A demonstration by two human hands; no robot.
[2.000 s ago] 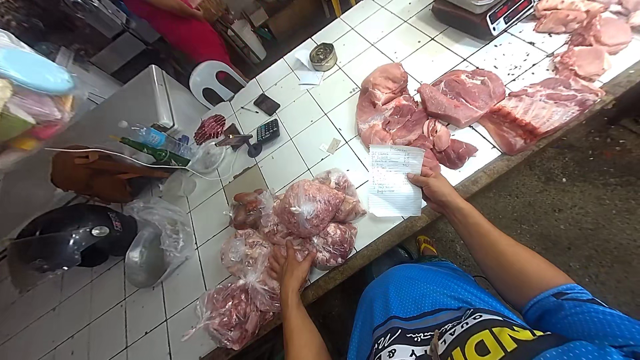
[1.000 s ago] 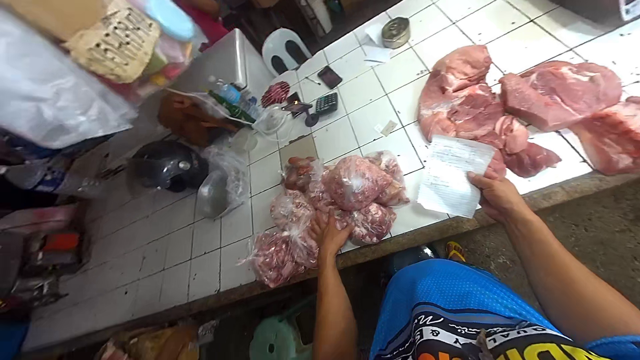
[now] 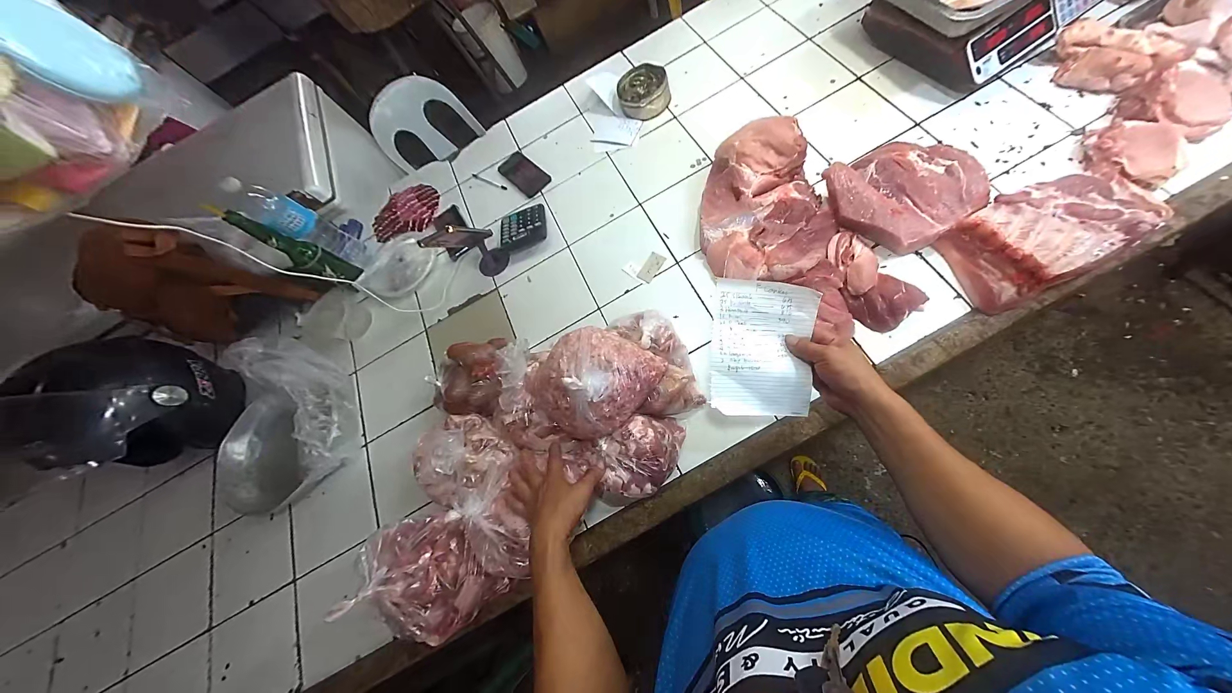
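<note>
My right hand pinches the edge of a lined paper sheet that bears handwriting. The sheet hangs over the counter's near edge, partly in front of a large cut of raw meat. My left hand rests with fingers spread on clear plastic bags of meat, heaped near the counter edge; whether it grips one I cannot tell. Another bag of meat lies to its lower left. Farther right are a thick meat slab and a rib piece.
A digital scale stands at the upper right beside more meat pieces. On the white tiled counter lie a calculator, a phone and an open tin. At left are a black helmet, a metal scoop and bottles.
The view has swung left and back right. My left hand stays on the bags, and my right hand keeps hold of the paper.
</note>
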